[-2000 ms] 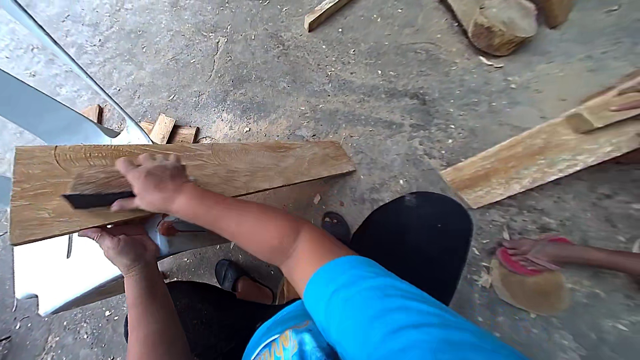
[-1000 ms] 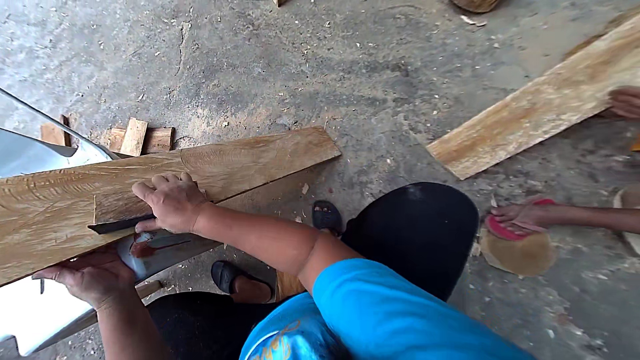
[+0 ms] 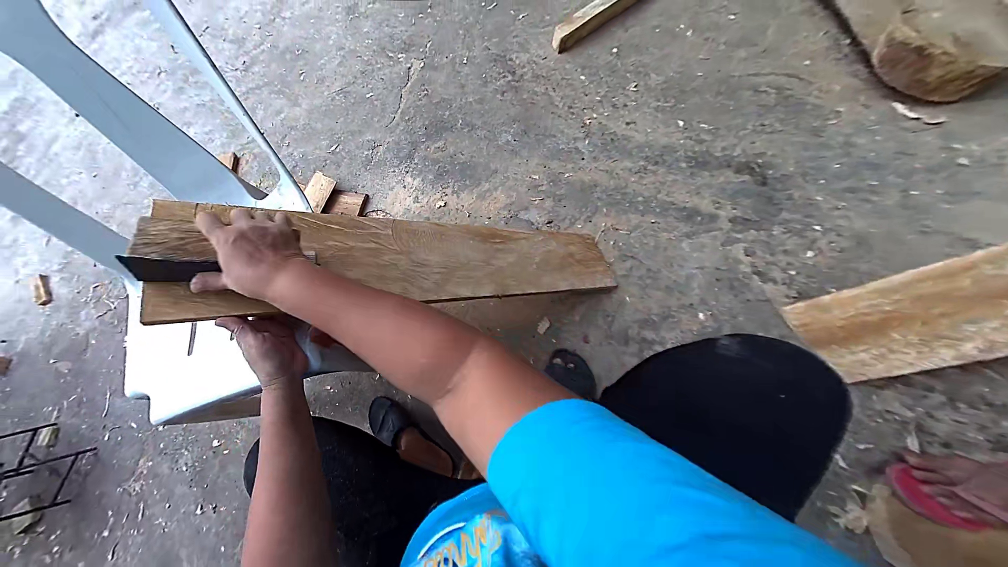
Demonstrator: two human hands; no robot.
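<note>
A long wooden board [image 3: 472, 256] lies across a white plastic chair [image 3: 185, 370], its tapered end reaching right over the floor. My right hand [image 3: 252, 248] presses on a wooden block [image 3: 173, 236] with a dark flat strip [image 3: 169, 269] along its near side, perhaps sandpaper. The block sits on the board near its left end. Fingers spread over the block, with the thumb beside the strip. My left hand [image 3: 272, 346] grips the board's near edge from below, its fingertips hidden under the wood.
Small wood offcuts [image 3: 320, 191] lie behind the board. Another board [image 3: 913, 315] and a person's foot in a pink sandal [image 3: 937, 492] are at right. A log [image 3: 933, 59] lies at upper right, a wood strip [image 3: 591, 22] at top. A black wire rack [image 3: 47, 465] stands lower left.
Between the earlier frames and now, my right hand has stayed on the block while it shifted along the board, now near the left end. The other person's hand has left the view.
</note>
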